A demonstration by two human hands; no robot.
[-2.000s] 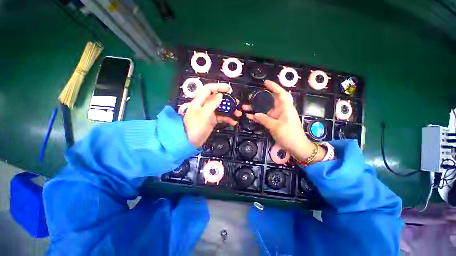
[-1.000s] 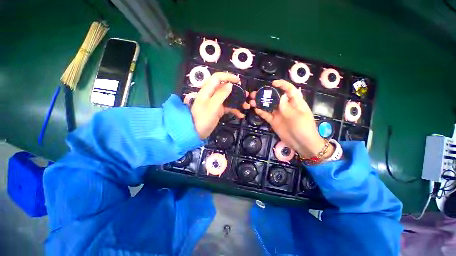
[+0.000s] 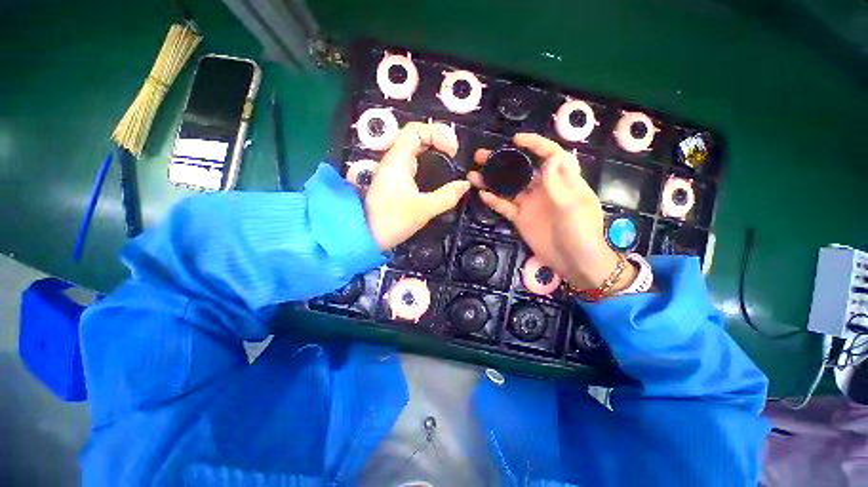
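My left hand [image 3: 404,190] holds a round black smartwatch [image 3: 436,171] by its edge between thumb and fingers. My right hand [image 3: 562,204] holds another round black smartwatch [image 3: 507,172] beside it, with a small gap between the two. Both faces look dark. Both hands are above the black component tray [image 3: 447,329]. Its pockets hold several pink smartwatches [image 3: 408,299] and several black ones [image 3: 469,312]. One watch in the tray shows a blue screen [image 3: 622,233]. The hands hide some middle pockets.
A smartphone [image 3: 214,119], a bundle of tan sticks [image 3: 157,90], a blue stick [image 3: 92,207] and a thin dark rod [image 3: 278,143] lie left of the tray. A yellow item [image 3: 695,149] is in the tray's far right corner. A white power strip [image 3: 842,290] and a dark cable [image 3: 747,285] are at right.
The lit icons on the left-hand watch and the later white text on the right-hand watch are gone; both faces are dark now. The view has shifted, with the tray higher in the picture.
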